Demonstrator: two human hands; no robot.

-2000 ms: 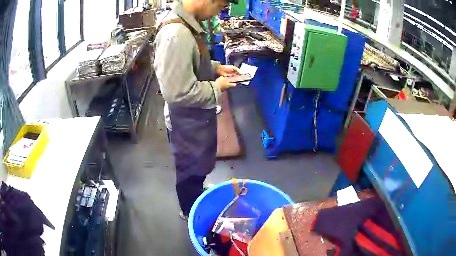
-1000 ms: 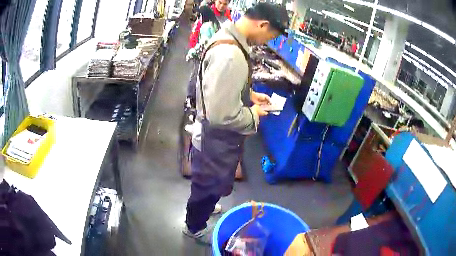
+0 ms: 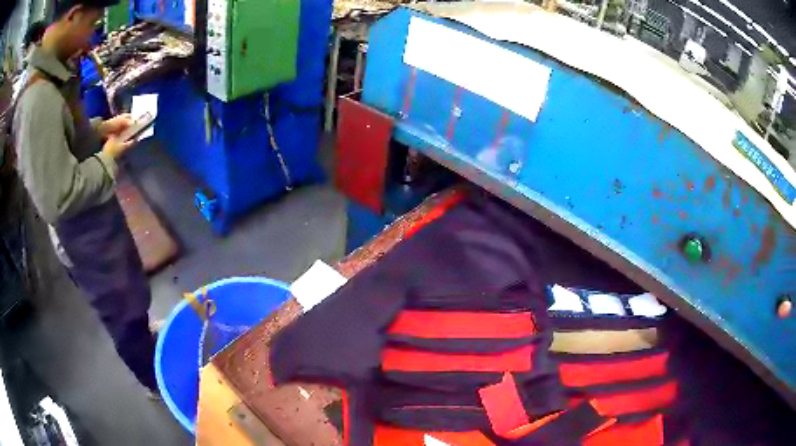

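Neither of my hands is in view. Nearest in front of me, dark layered knit fabric (image 3: 471, 261) lies on the press bed. Red strips (image 3: 463, 324) show in its long slots, in two groups side by side. A steel cutting die (image 3: 604, 302) with a blue edge and pale inside lies on the fabric under the press beam; a tan strip shows just below it. A loose red scrap (image 3: 504, 405) lies folded on the fabric at the lower middle. A small white card (image 3: 318, 285) lies on the reddish-brown board (image 3: 253, 366) at the fabric's left edge.
The worn blue press (image 3: 602, 165) with a green button spans the upper right. A round blue bin (image 3: 179, 348) stands left of the board. A person (image 3: 65, 165) stands at the left holding papers, beside another blue machine (image 3: 262, 148) with a green box.
The view has swung right and down to the press bed. The white table and yellow tray have left view. More of the fabric, its red slots and the die now show.
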